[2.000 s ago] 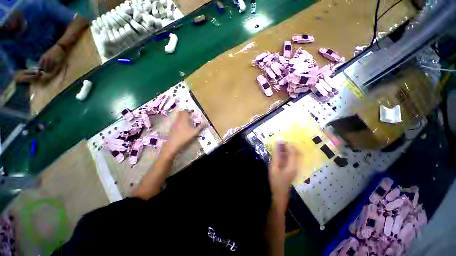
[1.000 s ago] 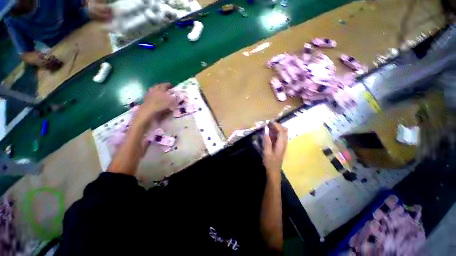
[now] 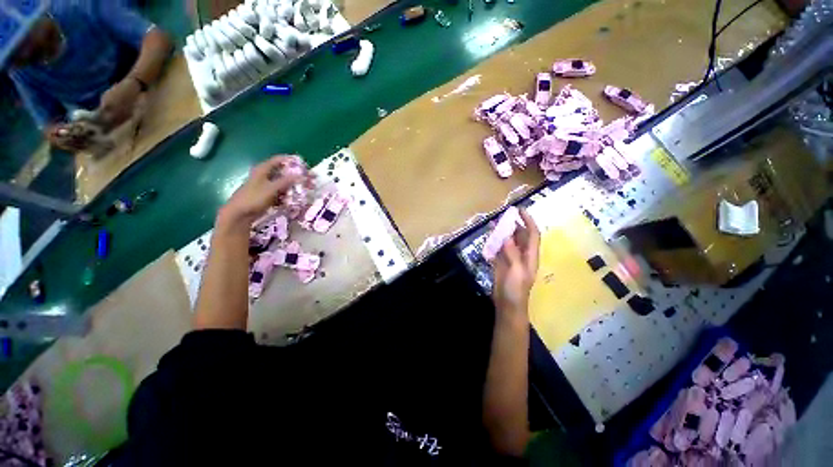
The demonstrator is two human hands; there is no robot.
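My right hand (image 3: 517,260) holds a pale pink device unit (image 3: 501,234) at the left edge of the yellow work pad (image 3: 571,278). My left hand (image 3: 258,193) is over the left perforated plate (image 3: 388,248), its fingers on a pink unit (image 3: 294,173). Several other pink units (image 3: 324,212) lie on that plate beside and below my left hand. Black blocks (image 3: 615,285) sit on the right part of the yellow pad. The perforated fixture plate (image 3: 610,383) lies under the pad.
A pile of pink units (image 3: 548,128) lies on brown sheet. A blue bin (image 3: 671,388) heaped with pink units is at lower right. A cardboard box (image 3: 767,201) stands behind the pad. A green conveyor (image 3: 265,137) runs beyond. Another person (image 3: 82,73) sits at upper left.
My right hand has moved up and left from the pad and now shows a pink unit. My left hand has moved left over its plate, where fewer units show on the left side.
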